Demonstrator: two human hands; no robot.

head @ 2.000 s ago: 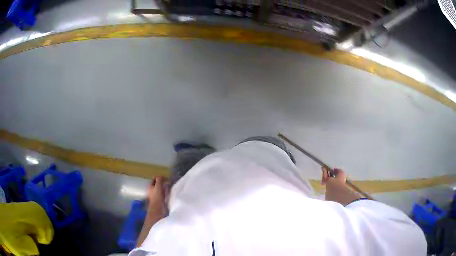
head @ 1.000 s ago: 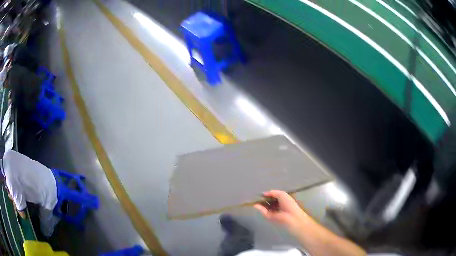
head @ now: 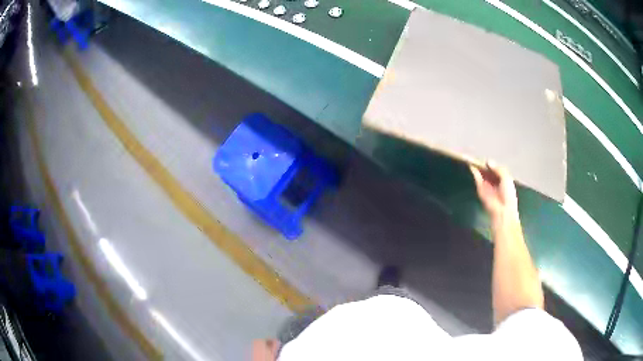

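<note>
My right hand [head: 495,189] grips the near edge of a flat grey-brown board [head: 476,99]. The board is empty on top and extends over the green conveyor belt [head: 338,77] with its white lines. I cannot tell if it touches the belt. Several small round silver discs [head: 299,17] stand in rows on the belt at the top. My left hand [head: 265,350] is low by my side at the bottom edge, mostly cut off and blurred. Its fingers cannot be made out.
A blue plastic stool [head: 257,158] stands on the floor before the belt, left of me. More blue stools [head: 49,278] stand at the far left. A yellow floor line [head: 176,194] runs diagonally across the grey floor. A dark cable [head: 624,292] hangs at the right.
The view has turned from the aisle to the belt. My right hand has raised the board from above the floor to over the belt. My left hand has come into view at the bottom.
</note>
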